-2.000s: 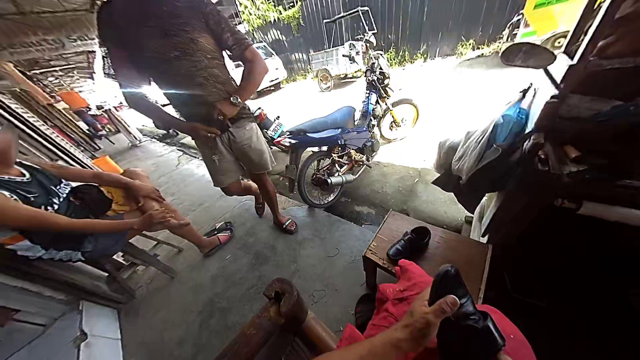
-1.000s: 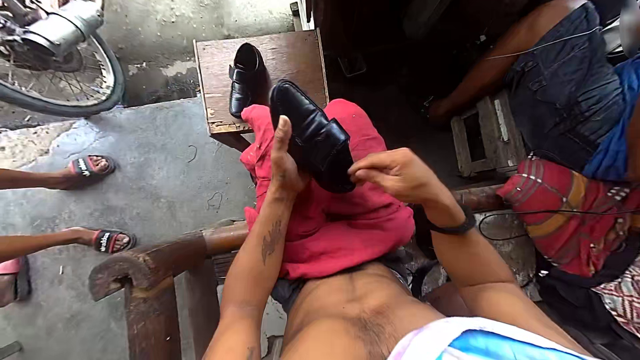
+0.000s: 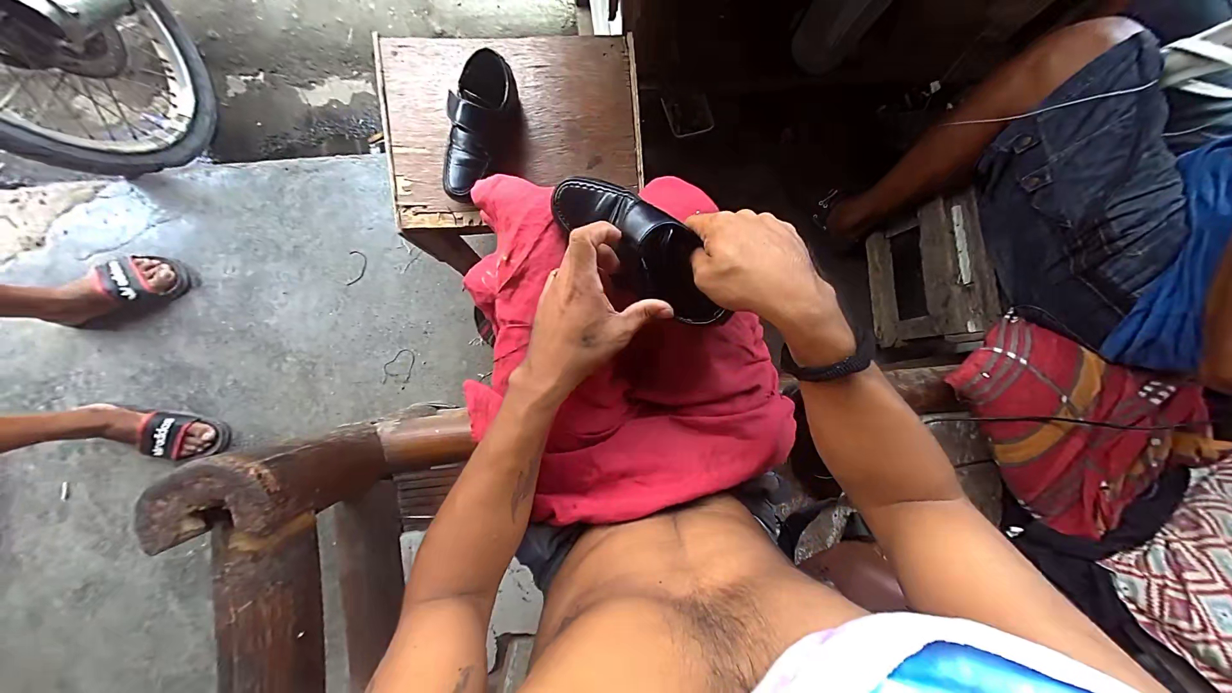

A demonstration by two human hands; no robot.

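Note:
Above the red cloth (image 3: 664, 414) spread over my lap is a black leather shoe (image 3: 616, 217), its toe pointing up and left. My right hand (image 3: 756, 265) grips the shoe's opening edge at its right side, fingertips partly hidden inside. At the shoe's left side is my left hand (image 3: 592, 303), fingers curled and thumb stretched toward the heel; whether it bears any of the shoe's weight is unclear. The matching black shoe (image 3: 472, 144) rests on a wooden stool (image 3: 568, 106) just beyond my knees, its toe toward me.
A wooden armrest (image 3: 289, 472) runs along my left. Another person's sandaled feet (image 3: 188, 435) are on the concrete floor at left, below a motorcycle wheel (image 3: 144, 96). To the right sit a person in denim shorts (image 3: 1068, 183), a small wooden stool (image 3: 934, 269) and a striped red cloth bundle (image 3: 1049, 423).
The shoe over my lap has turned so its opening now shows. My right hand has moved onto the opening's edge, and my left fingers have curled. The view had swung down to my lap earlier.

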